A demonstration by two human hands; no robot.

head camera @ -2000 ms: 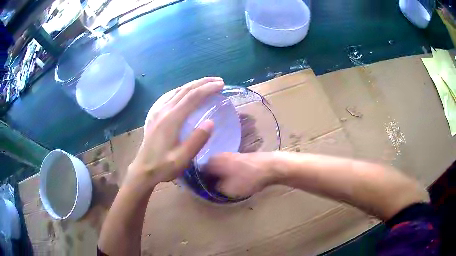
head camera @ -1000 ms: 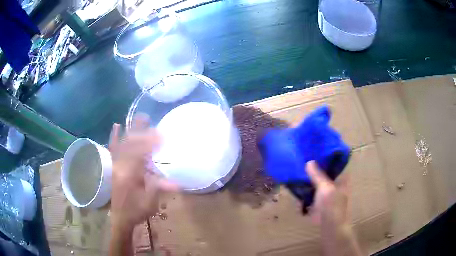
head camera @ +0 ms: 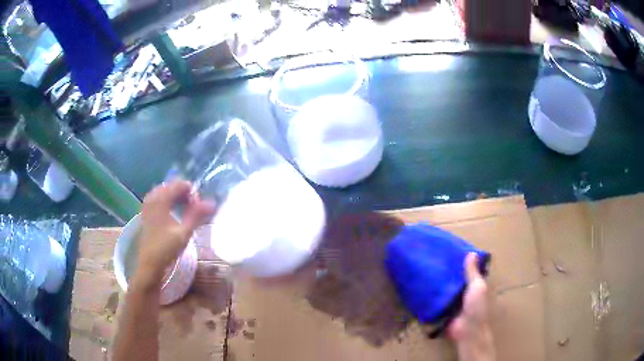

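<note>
My left hand (head camera: 166, 229) pinches the clear wall of a container with a white base (head camera: 268, 225), near its rim. The container is tilted and slightly blurred, its clear part pointing up and left. My right hand (head camera: 474, 316) holds a blue cloth (head camera: 427, 271) with dark edging, bunched over the cardboard (head camera: 505, 271). A dark wet patch (head camera: 360, 282) lies on the cardboard between container and cloth. A white bowl (head camera: 185, 276) stands at left, partly hidden behind my left hand.
Two clear containers with white bases stand on the green belt, one behind the held one (head camera: 335, 141) and one at far right (head camera: 563, 116). A green post (head camera: 81, 162) is at left. Plastic-wrapped items (head camera: 42, 264) lie far left. A dark blue cloth (head camera: 83, 42) hangs upper left.
The right hand came out of the container with the blue cloth and moved right. The left hand let go, then took hold of the container's clear wall and tilted it. The view has shifted.
</note>
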